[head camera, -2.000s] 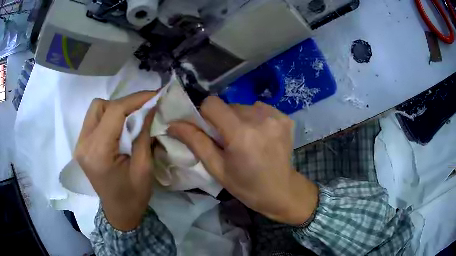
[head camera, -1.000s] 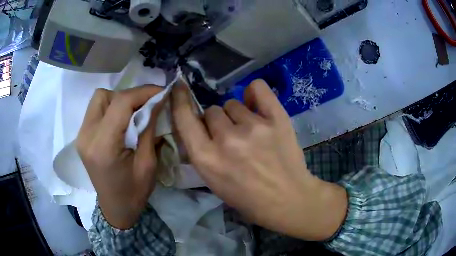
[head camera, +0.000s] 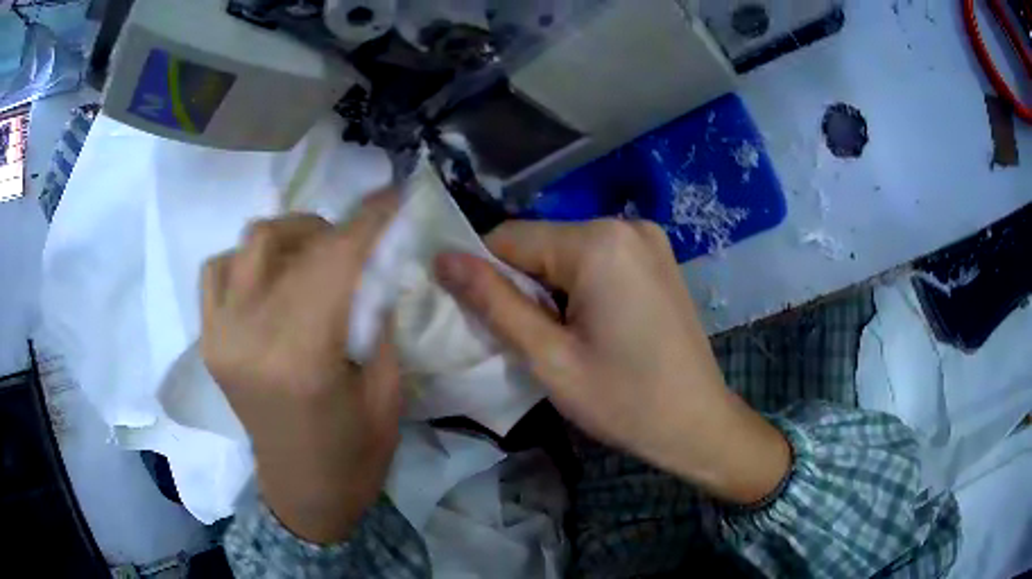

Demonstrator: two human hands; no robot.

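White fabric lies bunched left of and below the overlock machine. A cream fabric layer shows between my hands, its upper tip at the dark presser foot area. My left hand, blurred, grips the white edge of the cloth. My right hand pinches the cream cloth between thumb and fingers, just below the machine front. The needle itself cannot be made out.
A blue tray with white lint lies right of the needle area. Red-orange scissors handles are at the top right. White cloth lies at the right by the checked lap. A dark flat item lies at the table's right edge.
My right hand was stretched flat along the cloth near the needle; it has drawn back and now pinches the cream layer. My left hand has moved right and blurs. The view has shifted slightly.
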